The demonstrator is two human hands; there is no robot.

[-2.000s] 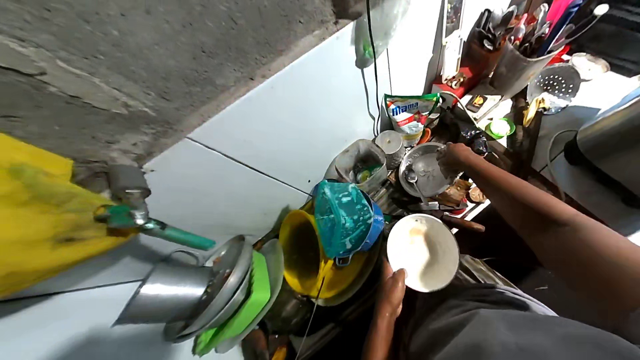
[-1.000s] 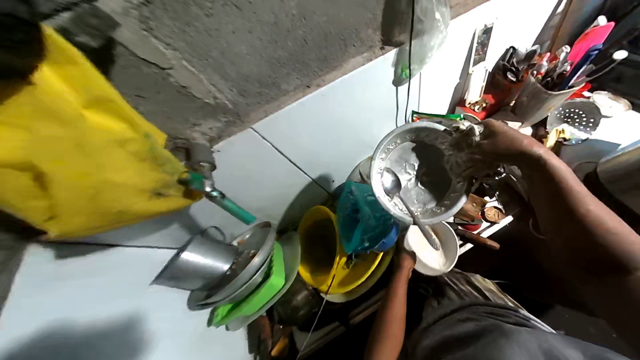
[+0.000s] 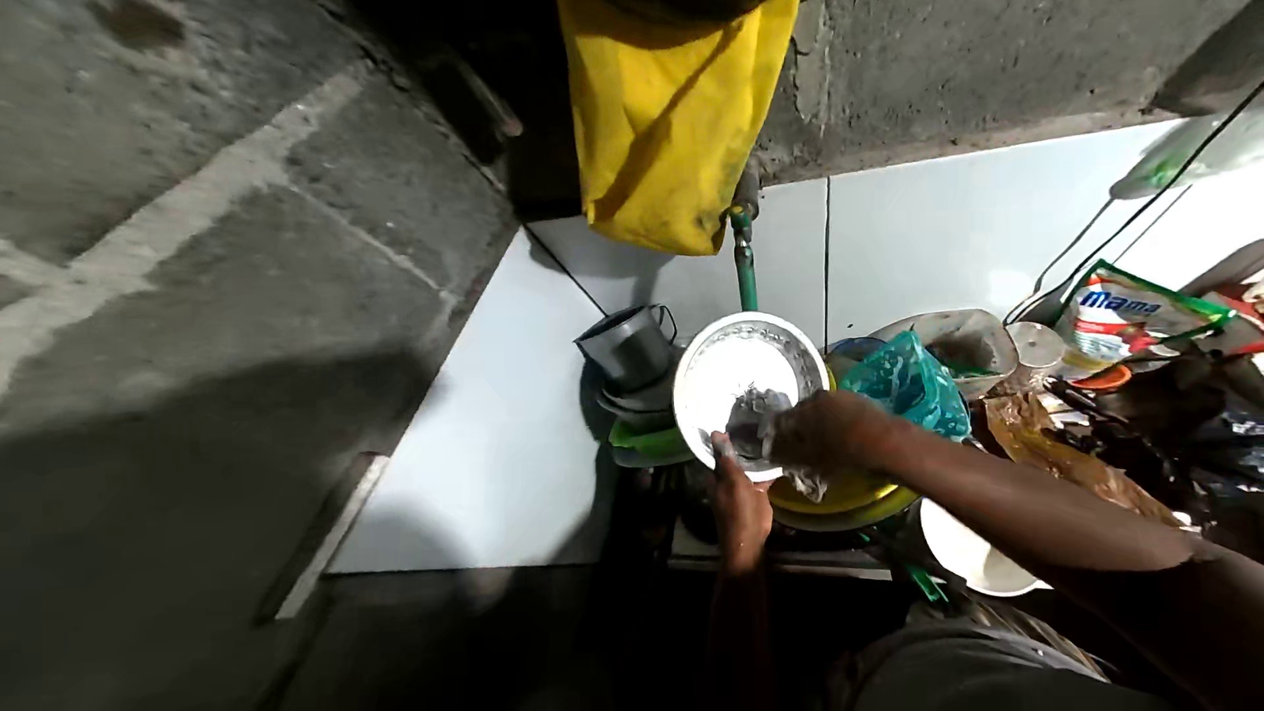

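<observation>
My left hand [image 3: 743, 504] grips the near rim of a metal bowl [image 3: 697, 367], its thumb over the edge. The bowl is tilted below a green tap pipe [image 3: 746, 275]. My right hand [image 3: 825, 434] reaches over the bowl's right side with a pale, crumpled, wet-looking material [image 3: 808, 484] at its fingers; what that is cannot be told. The spoon seen before does not show. A yellow basin [image 3: 839, 494] lies below the hands, with a teal plastic bag [image 3: 908, 385] beside it. A white bowl [image 3: 973, 553] stands under my right forearm.
A metal mug [image 3: 629, 346] rests on stacked dishes [image 3: 647, 446] left of the bowl. A yellow cloth or bag [image 3: 671, 128] hangs above the tap. On the right are a plastic container [image 3: 953, 341], a detergent packet [image 3: 1136, 311] and assorted clutter. A tiled wall [image 3: 948, 237] stands behind.
The metal bowl has moved left to the tap. My left hand has let go of the white bowl and now grips the metal one. The view has swung strongly left.
</observation>
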